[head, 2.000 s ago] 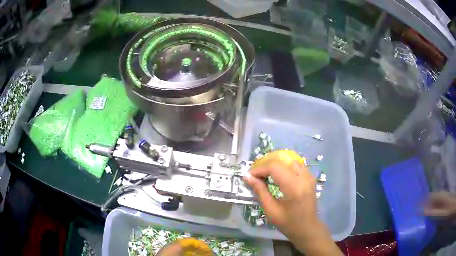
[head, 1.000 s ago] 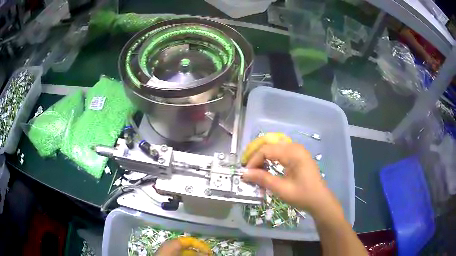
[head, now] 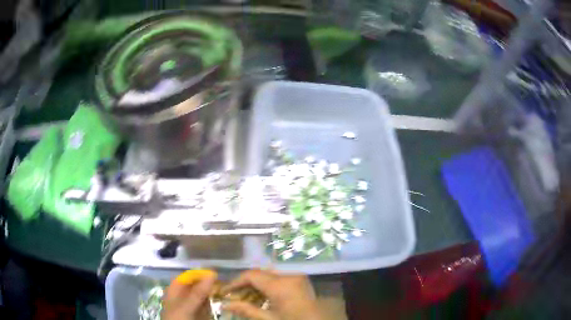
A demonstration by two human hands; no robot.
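Observation:
My left hand (head: 188, 297), with a yellow-orange finger cot, is over the near tub (head: 119, 294) at the bottom edge. My right hand (head: 278, 297) is beside it, fingers bent towards the left. Something small and pale shows between the two hands, too blurred to name. White stemmed workpieces (head: 319, 212) lie heaped in the right tub (head: 397, 187). The assembly fixture (head: 231, 200) stands left of this heap with no hand at it. Both hands are partly cut off by the lower edge.
The vibratory bowl feeder (head: 169, 69) stands behind the fixture. The pneumatic cylinder (head: 125, 190) extends left. Bags of green parts (head: 81, 162) lie at the left. A blue tray (head: 488, 209) is at the right, with a red surface (head: 438, 278) near it.
The view has shifted and blurred, so the machine appears further left. My right hand has left the fixture and come down beside my left hand. The workpiece heap in the right tub is now uncovered.

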